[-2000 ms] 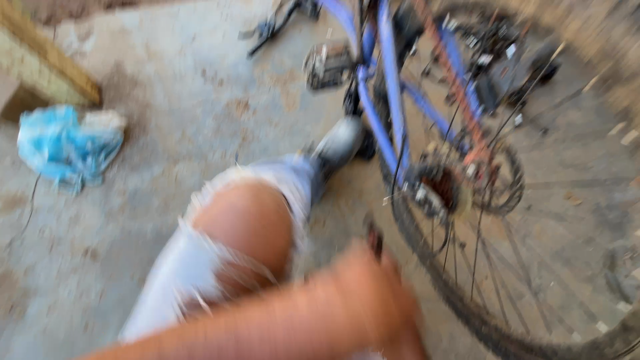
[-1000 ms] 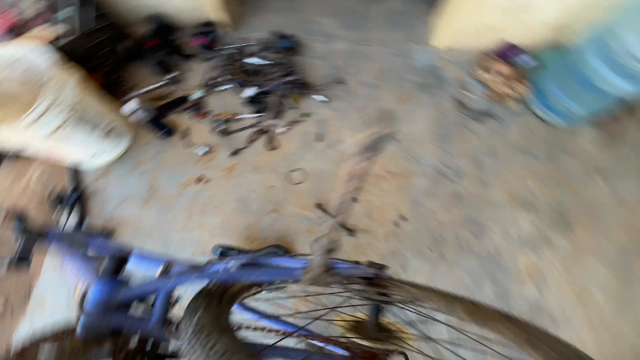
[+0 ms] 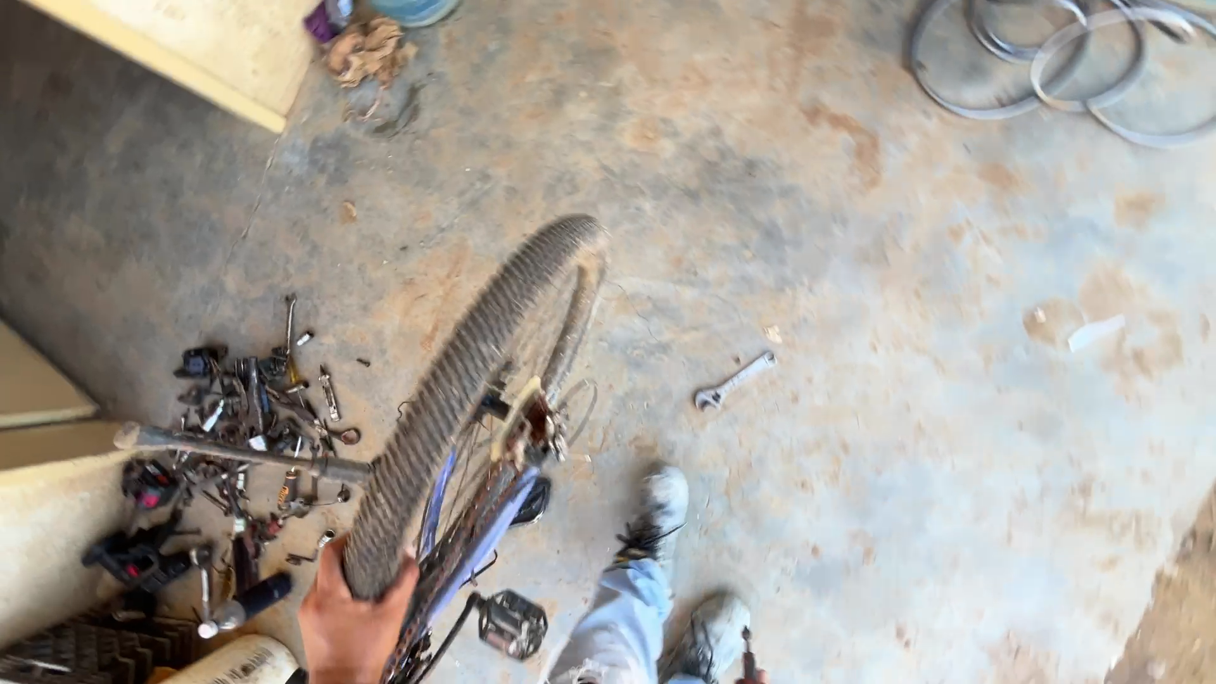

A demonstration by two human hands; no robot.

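My left hand grips the knobbly rear tyre of a bicycle at its lower end, thumb and fingers on either side. The wheel's rear sprockets, the purple frame and a black pedal show beside it. At the bottom edge, only the fingertips of my right hand are visible, closed on a thin dark tool, its kind unclear. An adjustable wrench lies on the concrete floor, right of the wheel.
Many hand tools and parts lie heaped on the floor at left, near a pale wall and a black crate. Metal rims lie at the upper right. A brown cloth is at the top. My shoes stand beside the bicycle.
The view has swung widely. The bicycle's wheel now stands steeply across the view with my left hand on its tyre; no hand is clearly seen on it in the earlier frames.
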